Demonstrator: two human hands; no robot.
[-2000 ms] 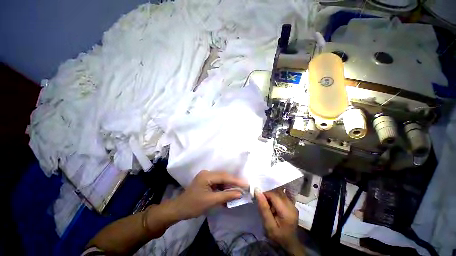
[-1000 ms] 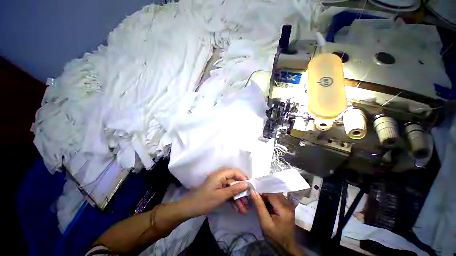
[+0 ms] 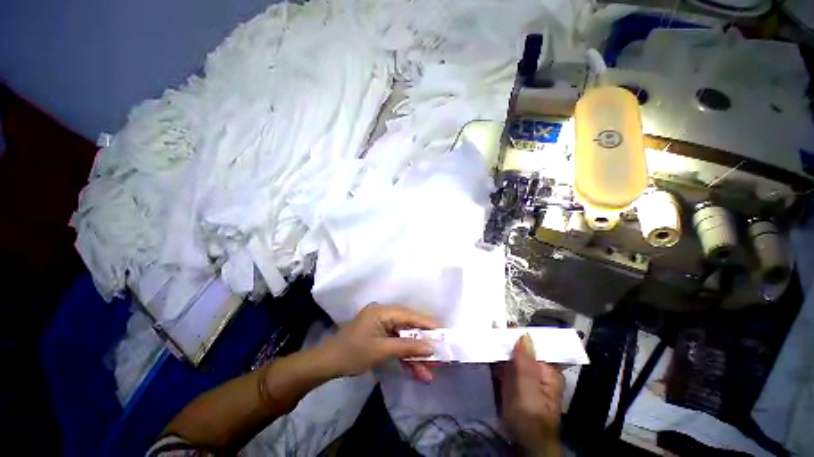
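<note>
My left hand (image 3: pixel 379 344) pinches the left end of a narrow folded white band (image 3: pixel 473 345). My right hand (image 3: pixel 531 397) holds the band nearer its right end, thumb on top. The band lies flat and straight between the hands, below the needle area. A white fabric piece (image 3: pixel 402 241) spreads just behind it, up to the presser foot and needle area (image 3: pixel 513 207) of the overlock machine (image 3: pixel 580 259). Thin loose threads (image 3: pixel 518 290) hang below the needle area. The fingers under the band are partly hidden.
A large pile of white cut pieces (image 3: pixel 268 116) fills the left and back. A yellowish guard (image 3: pixel 610 147) and pale tension knobs (image 3: pixel 714 230) are on the machine front. More white cloth (image 3: pixel 437 406) hangs low by my lap. A pale partition (image 3: pixel 107 54) stands at the upper left.
The band, earlier bunched and angled at my fingertips, is now drawn out straight. My right hand has moved right along it, away from my left hand. The whole view has shifted slightly.
</note>
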